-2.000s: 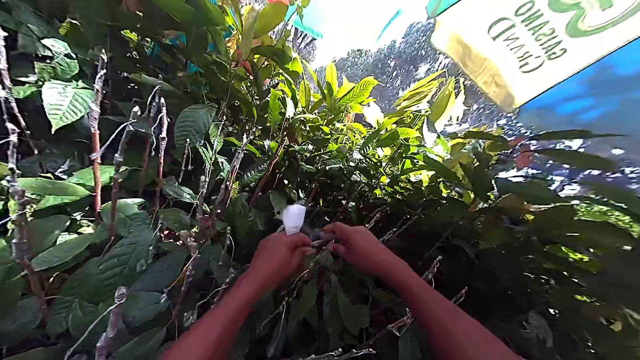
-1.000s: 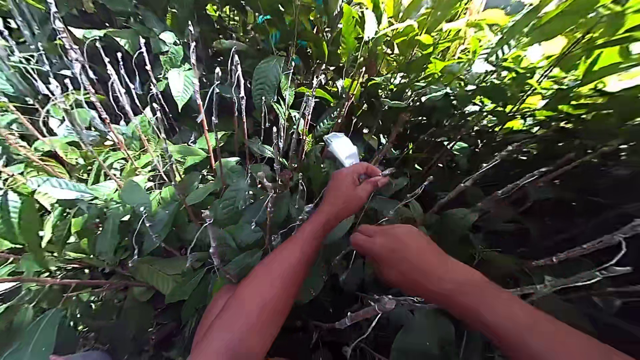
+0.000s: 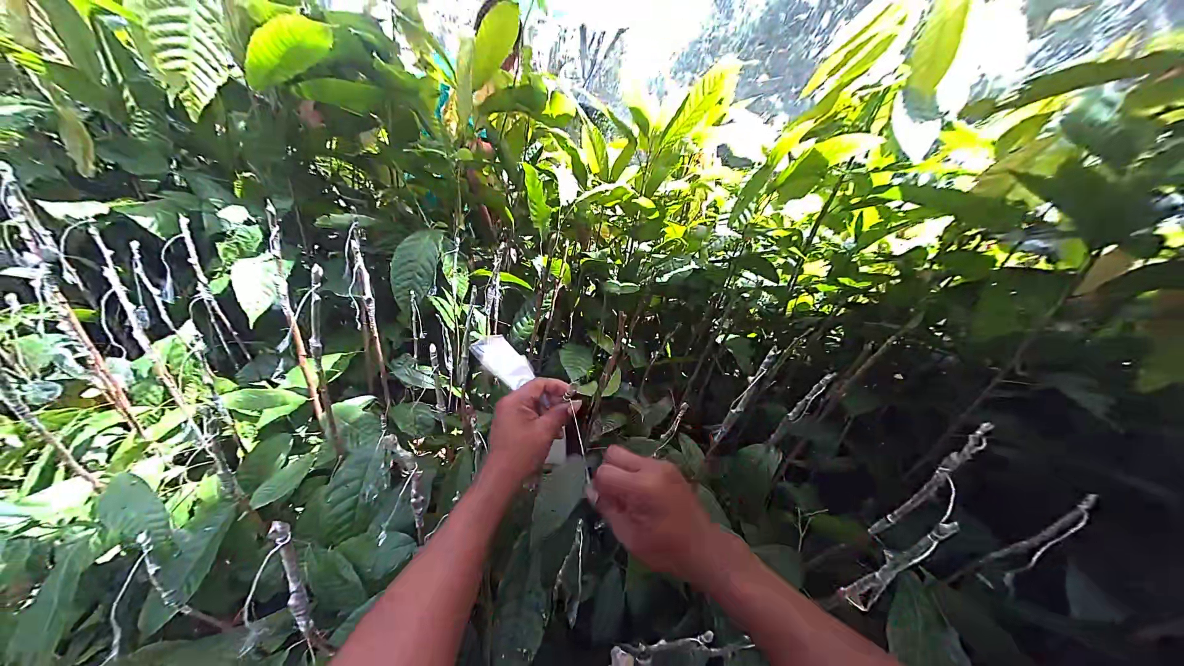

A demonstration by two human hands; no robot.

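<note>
Near the middle of the view my left hand (image 3: 532, 425) pinches a small, thin piece between thumb and fingertips. A white strip of film or plastic (image 3: 504, 362) sticks up behind its fingers and seems held in the same hand. From those fingertips a thin pale string (image 3: 577, 427) runs down toward my right hand (image 3: 643, 504), which is lower and to the right with its fingers curled. Its fingertips appear closed on the string's lower part, though they are blurred. Large green leaves (image 3: 558, 499) lie just below and between the hands.
Cut, wrapped stems with loose string ends stand at the left (image 3: 294, 324), at the lower left (image 3: 291, 578) and at the right (image 3: 934, 476). Dense leafy plants (image 3: 703, 213) rise beyond the hands. A short wrapped stem end (image 3: 661, 647) shows at the bottom edge.
My right hand was apart from the left a second ago and is now below it, with a string visible between them. Two seconds ago the hands were close together. The view has shifted.
</note>
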